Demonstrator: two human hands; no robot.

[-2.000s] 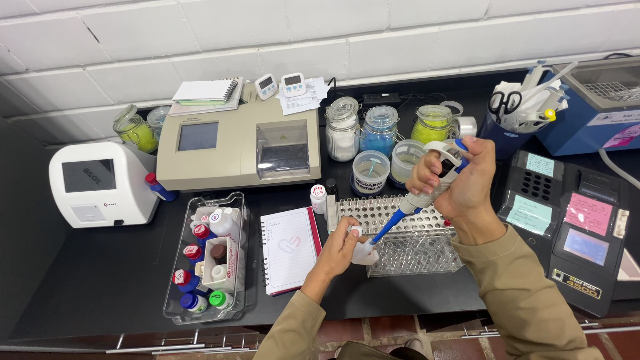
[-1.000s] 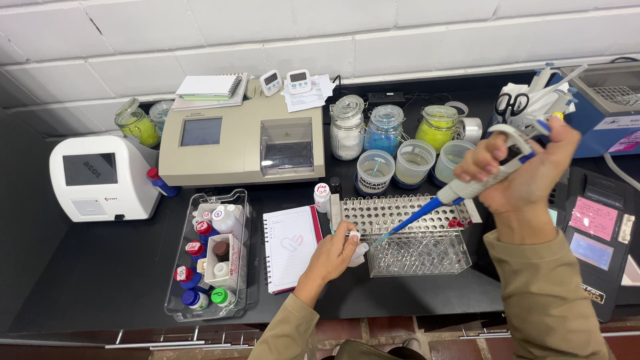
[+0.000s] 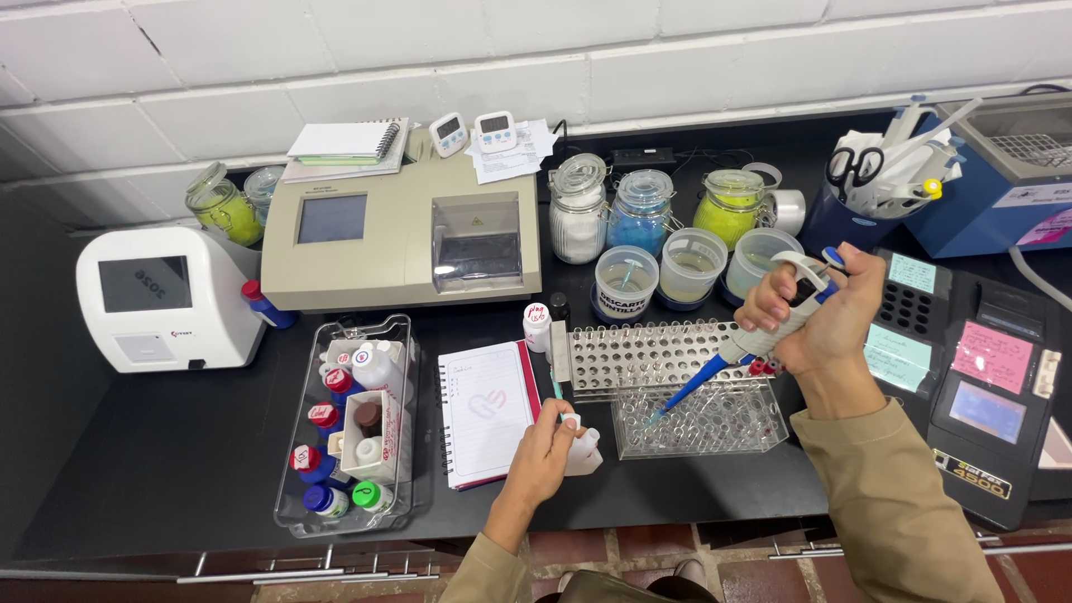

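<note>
My right hand is closed around a micropipette with a blue lower shaft. The pipette slants down to the left, and its pale blue tip is over the glass tubes in a clear acrylic rack. My left hand holds a small white cap between its fingers, beside an uncapped white plastic bottle; the fingers partly hide the bottle, and whether they grip it too I cannot tell. Behind the acrylic rack stands a metal test tube rack with a few red-capped tubes at its right end.
A spiral notebook and a clear bin of reagent bottles lie to the left. Plastic cups and glass jars line the back. An analyzer stands behind, a dark instrument at the right.
The pipette tip was at the small white bottle in my left hand two seconds ago; it has moved right, over the acrylic rack. My right hand has moved right with it.
</note>
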